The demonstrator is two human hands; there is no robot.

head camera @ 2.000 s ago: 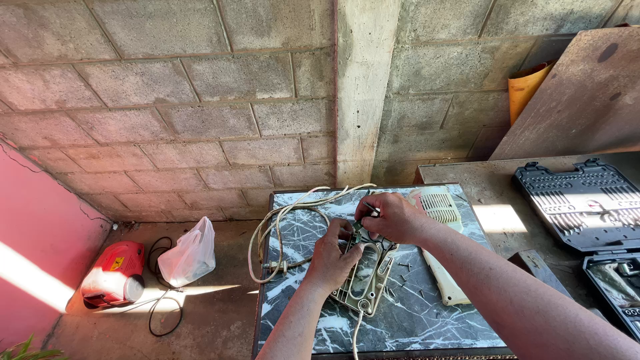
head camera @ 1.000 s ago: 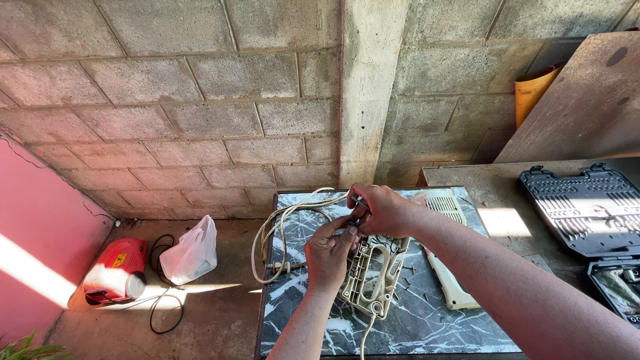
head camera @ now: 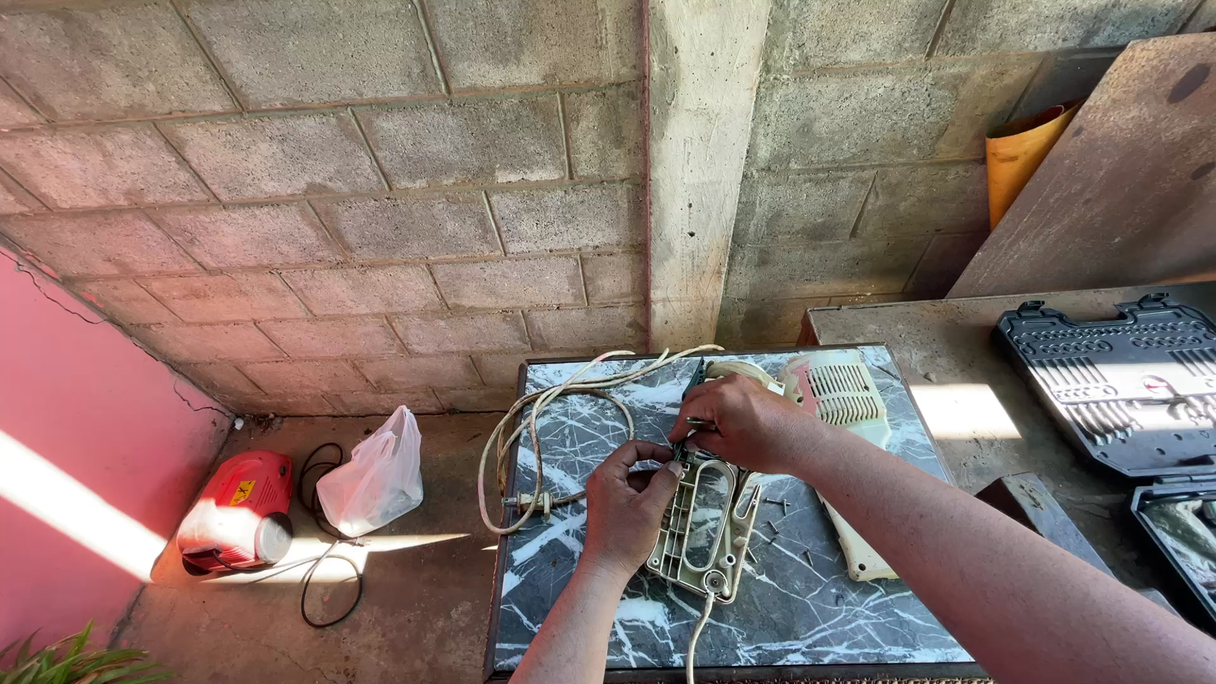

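Note:
On the marble-patterned tabletop (head camera: 807, 617) lies an opened cream plastic appliance housing (head camera: 698, 532) with a ribbed inside and a power cord (head camera: 698, 636) leaving its near end. My left hand (head camera: 627, 503) pinches a small dark part at the housing's far end. Above and to its right, my right hand (head camera: 746, 427) grips a small thin item, partly hidden by the fingers. Several dark screws (head camera: 774, 518) are scattered right of the housing. A vented cream cover (head camera: 841, 399) lies farther right, partly behind my right forearm.
A coiled cream cable with a plug (head camera: 537, 503) lies at the table's left. An open black tool case (head camera: 1121, 380) sits on the right bench. A red machine (head camera: 237, 513) and a white plastic bag (head camera: 375, 480) stand on the floor, near a block wall (head camera: 427, 228).
Both hands have come down from above the housing's far end to closer against it since one second ago. The housing stays on the table.

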